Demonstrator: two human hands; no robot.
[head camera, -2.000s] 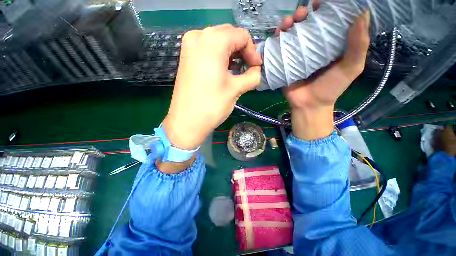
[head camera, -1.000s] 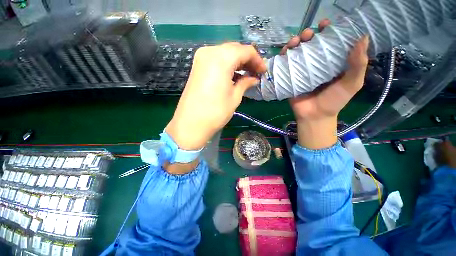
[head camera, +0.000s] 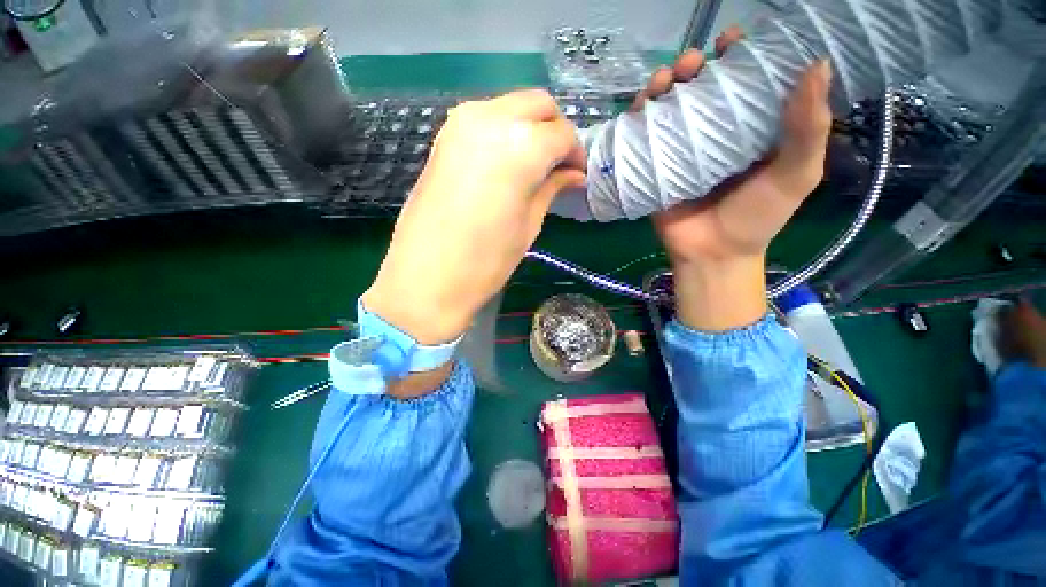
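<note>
The thick grey ribbed duct hose (head camera: 711, 132) comes down from the upper right. My right hand (head camera: 751, 201) is wrapped around it from below, with fingertips showing above and the thumb on the near side. My left hand (head camera: 488, 206), with a light blue wrist strap (head camera: 384, 361), pinches at the hose's open end. What its fingertips hold is hidden behind the hand; a clear hood (head camera: 490, 344) shows faintly below it. A shiny gooseneck arm (head camera: 866, 218) curves beneath and right of the hose.
Component trays (head camera: 121, 453) lie left, tweezers (head camera: 307, 393) beside them. A round bowl (head camera: 572, 336) stands behind the pink-red work pad (head camera: 614, 487). A metal tray (head camera: 843, 390), a crumpled wipe (head camera: 899, 464) and another person's sleeve (head camera: 1009, 447) are right. A black parts tray (head camera: 390, 149) is at the back.
The hose end has shifted slightly up and left since a second ago. My left hand has moved slightly left with it and its fingers are closer together. My right hand keeps its grip.
</note>
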